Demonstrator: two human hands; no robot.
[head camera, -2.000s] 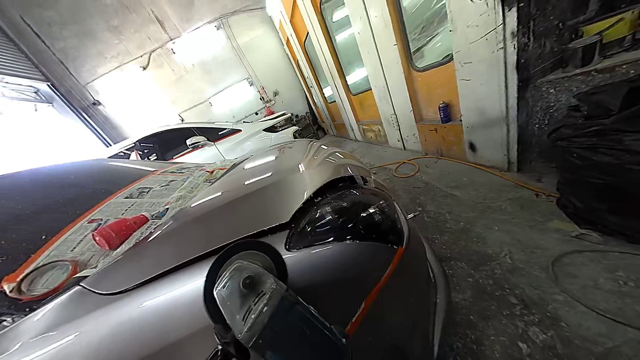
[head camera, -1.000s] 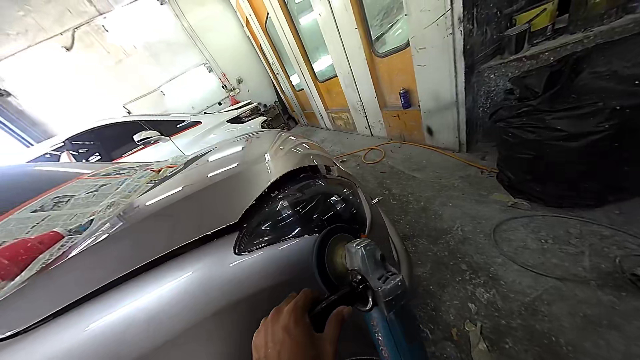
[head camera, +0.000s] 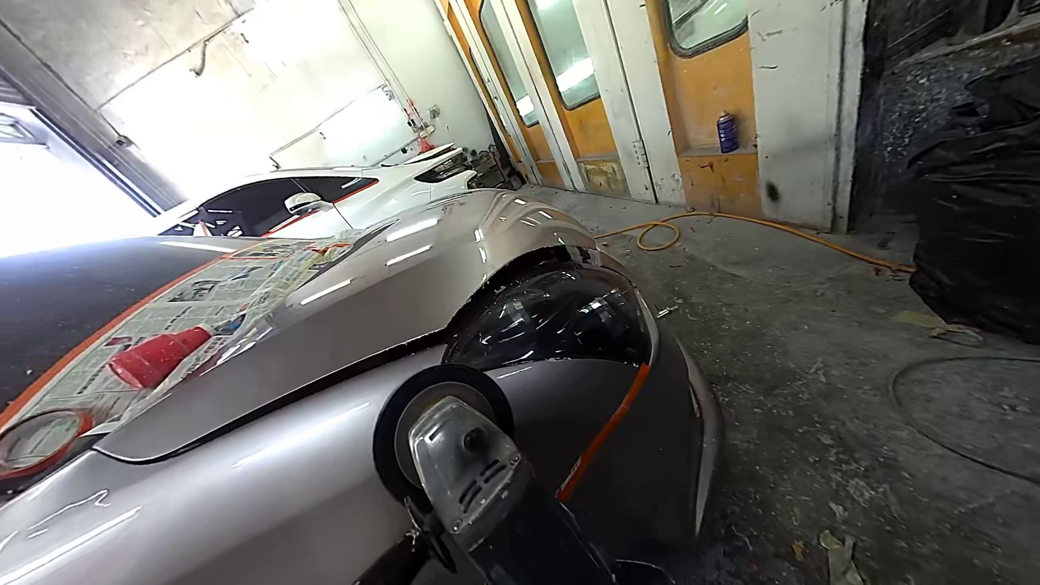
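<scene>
A rotary polisher (head camera: 471, 471) with a round black-edged pad (head camera: 443, 390) lies over the grey car's front fender (head camera: 309, 439), just below the dark headlight (head camera: 561, 317). Its body runs down out of the bottom of the view, and a black side handle (head camera: 398, 556) sticks out to the left. Neither of my hands shows, so what they hold is hidden. Orange masking tape (head camera: 605, 431) runs down from the headlight's lower corner. On newspaper (head camera: 203, 292) over the windshield area rest a red bottle-like object (head camera: 158, 356) and a roll of orange tape (head camera: 45, 443).
A white car (head camera: 349, 199) stands behind. An orange hose (head camera: 772, 231) and a thin dark cable (head camera: 934, 414) lie on the concrete floor at the right. A blue spray can (head camera: 727, 132) stands by the orange and white doors, left of black plastic sheeting (head camera: 983, 203).
The polisher has moved left, from the headlight's lower edge onto the fender. The hand seen at its side handle one second ago is out of view. The view has swung left.
</scene>
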